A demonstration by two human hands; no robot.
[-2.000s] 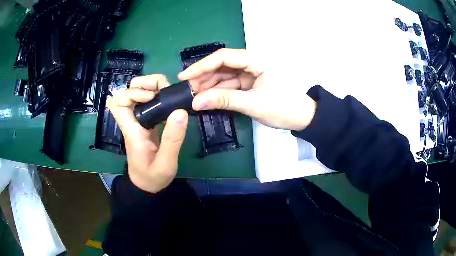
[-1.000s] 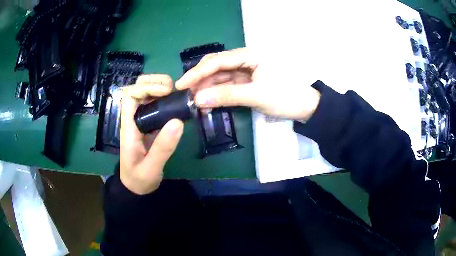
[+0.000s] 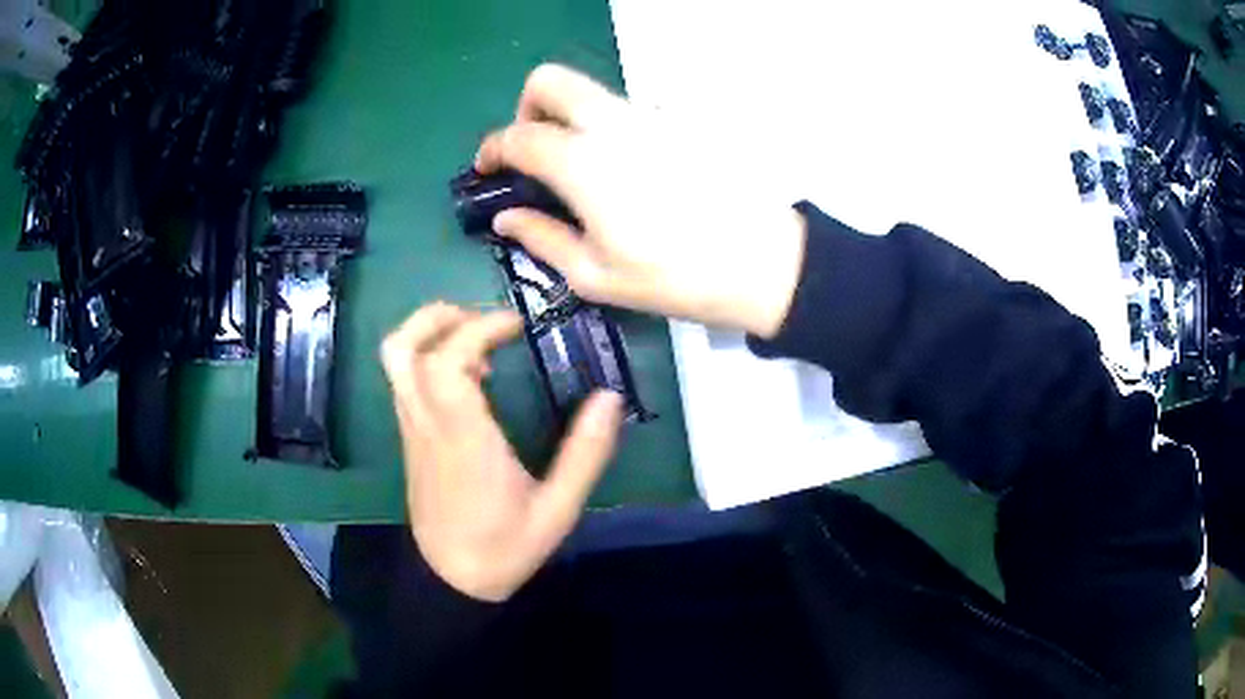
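My right hand (image 3: 614,205) holds the short black sleeve (image 3: 498,202) by its sides, over the ribbed upper end of a black housing shell (image 3: 580,358). My left hand (image 3: 478,451) is at the lower left of that shell, fingers apart, thumb by its lower end; whether it touches the shell is unclear. The ribbed end is mostly hidden by the sleeve and my right hand. A second housing shell (image 3: 296,341) lies singly to the left, ribbed end away from me.
A pile of black housings (image 3: 164,150) lies at the left. White foam sheets (image 3: 874,123) lie at the right, with small dark motor units (image 3: 1096,174) along their far right side. More dark parts (image 3: 1188,178) lie beyond. Clear film (image 3: 89,615) hangs below the table edge at left.
The sleeve has moved from between both hands to the shell's upper end, in my right hand alone. My left hand has let go and moved down and right.
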